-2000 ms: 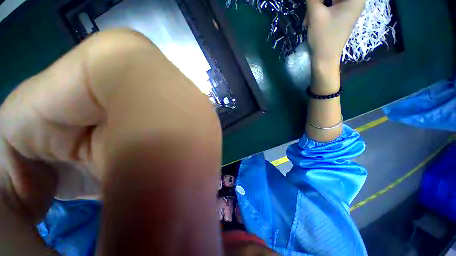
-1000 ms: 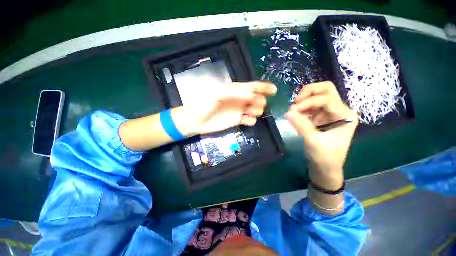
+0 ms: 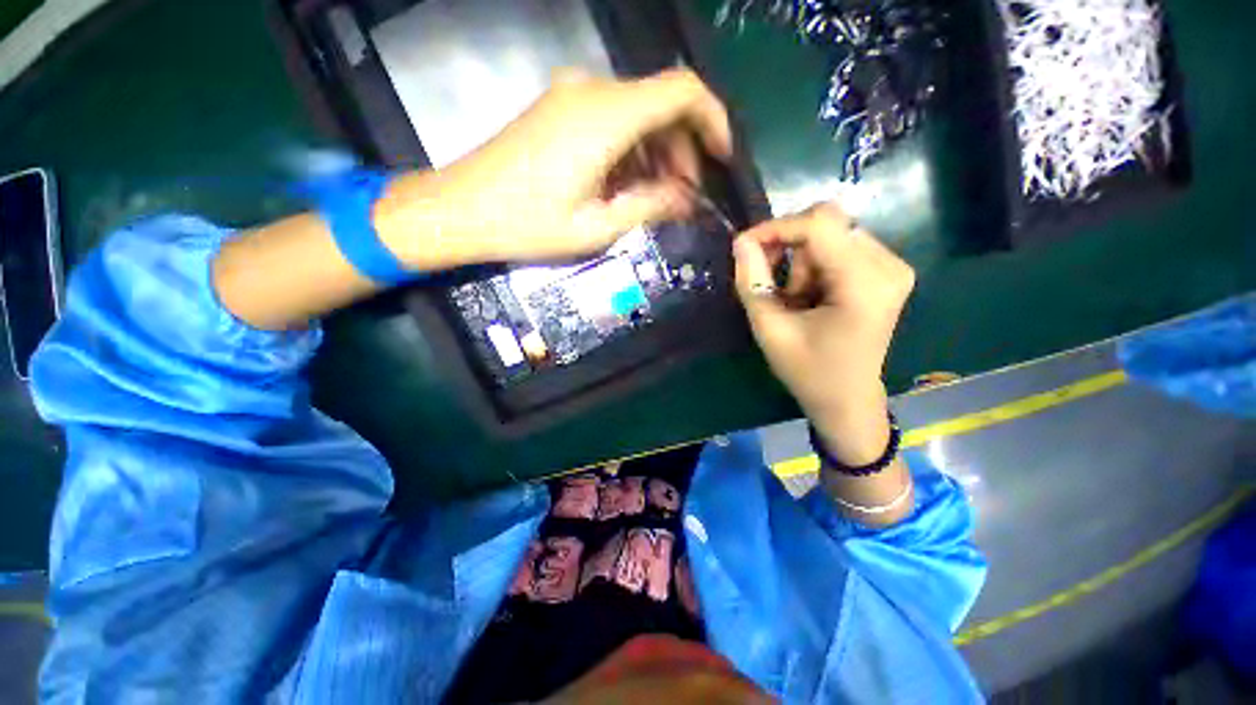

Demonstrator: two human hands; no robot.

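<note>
My left hand (image 3: 565, 172), with a blue band at the wrist, is over the tablet half-assembly (image 3: 468, 76), its fingertips pinched at a thin sliver (image 3: 716, 214). My right hand (image 3: 827, 310) is just right of it, fingertips close to the sliver's other end. A short dark bit of the slim tool (image 3: 782, 269) shows between its curled fingers; its tip cannot be made out. The main board (image 3: 579, 303), with a teal patch, is exposed below my left hand. My left hand hides the middle of the assembly.
The black holding tray (image 3: 606, 383) surrounds the device. A heap of small dark flex pieces (image 3: 882, 83) lies to its right. White strips (image 3: 1088, 97) fill a black parts tray (image 3: 1012, 172) further right. A smartphone (image 3: 28, 269) lies at the left edge. A blue sleeve (image 3: 1198, 351) shows at right.
The view has shifted. My hands have come closer together, with the thin sliver now between their fingertips. My left hand uncovers more of the board than a second ago.
</note>
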